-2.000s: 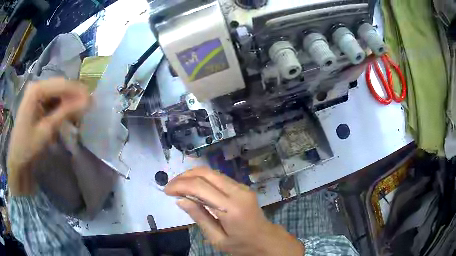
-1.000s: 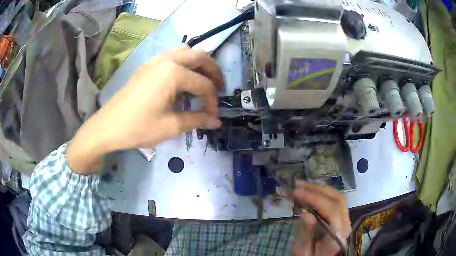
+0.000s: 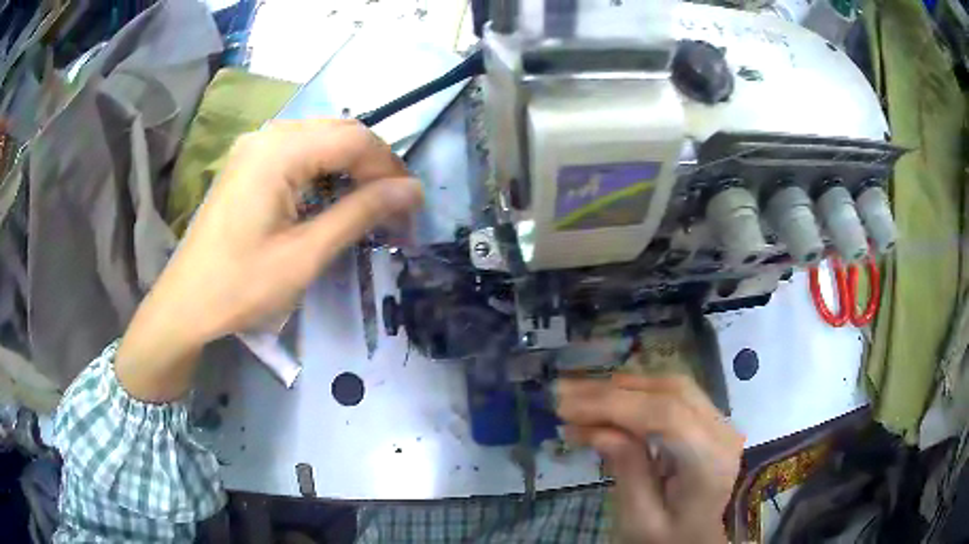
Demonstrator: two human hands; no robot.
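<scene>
The cream-white overlock machine (image 3: pixel 600 170) stands at the centre, its dark looper area (image 3: pixel 446 308) open below the head. My left hand (image 3: pixel 287 228) is left of the head, fingers curled over the end of the dark presser arm (image 3: pixel 425 94). Shiny metal shows between thumb and fingers; whether they grip it is unclear. My right hand (image 3: pixel 659 441) is blurred, below the head at the front of the looper area. Its thumb and fingertips are close together; whether they hold anything is hidden by blur. A dark narrow strip (image 3: pixel 524 441) hangs at the front edge.
Grey-brown garment pieces (image 3: pixel 96 202) and an olive-green piece (image 3: pixel 228 117) lie at the left. Four white dials (image 3: pixel 792 225) are on the machine. Red-handled scissors (image 3: pixel 845 289) lie right of it, beside a long olive-green strip (image 3: pixel 924 213). A blue pad (image 3: pixel 497 409) is at the front.
The view has shifted. My left hand has moved slightly back from the looper area towards the presser arm. My right hand has come up closer under the head.
</scene>
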